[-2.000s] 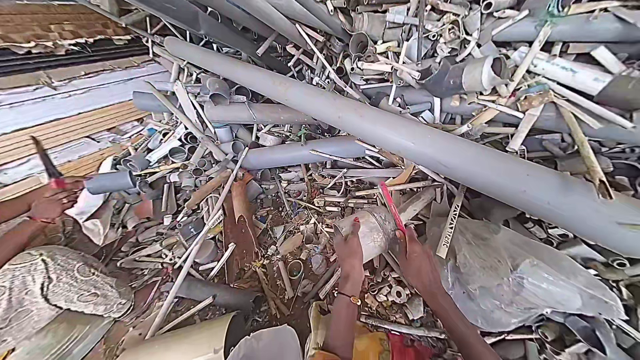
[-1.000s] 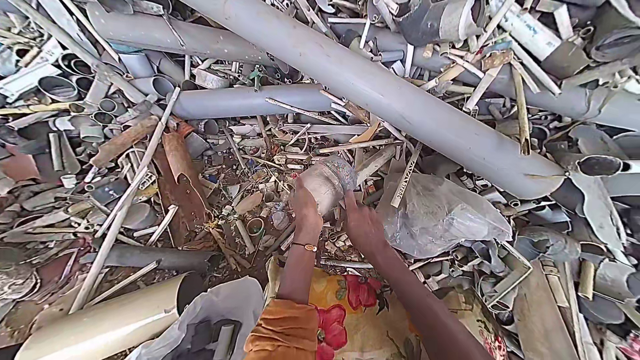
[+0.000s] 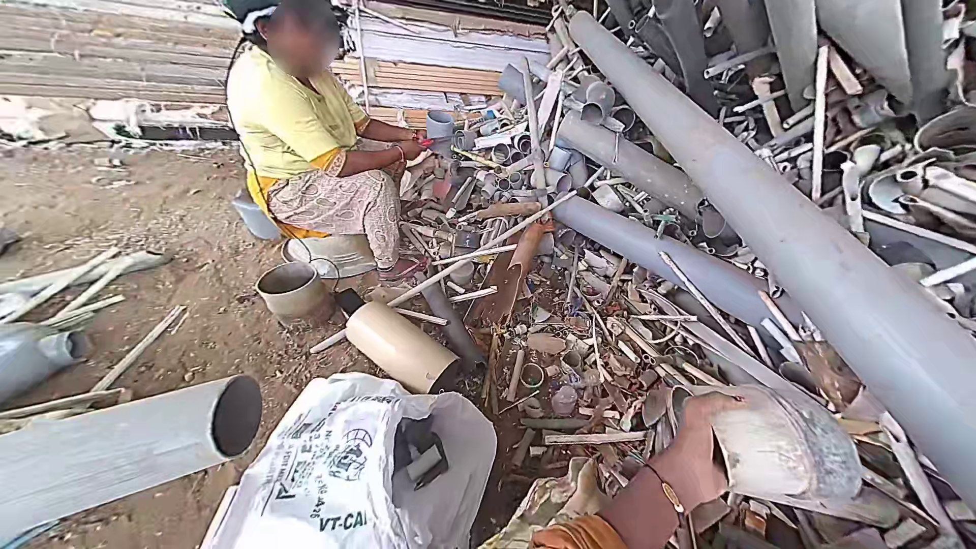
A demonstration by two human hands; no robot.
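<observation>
At the lower right, my left hand [image 3: 698,450], with a bracelet on its wrist, grips the end of a short, wide, dirty whitish pipe piece [image 3: 789,446]. The piece lies over a heap of plastic pipe scraps. My right hand is not visible. Just left of my sleeve stands a white printed sack [image 3: 328,457], its mouth open, with dark and grey pieces inside. Broken pipe ends and thin strips [image 3: 595,438] lie between the sack and my hand.
A long grey pipe [image 3: 762,183] slants across the heap at right. A person [image 3: 305,145] sits at upper left, holding something red. A beige pipe [image 3: 396,343], a short wide pipe ring [image 3: 293,290] and a large grey pipe [image 3: 137,450] lie at left.
The view has swung left, bringing the seated person and sack into sight. My right hand, at the pipe piece before, is out of view; the left still holds the piece.
</observation>
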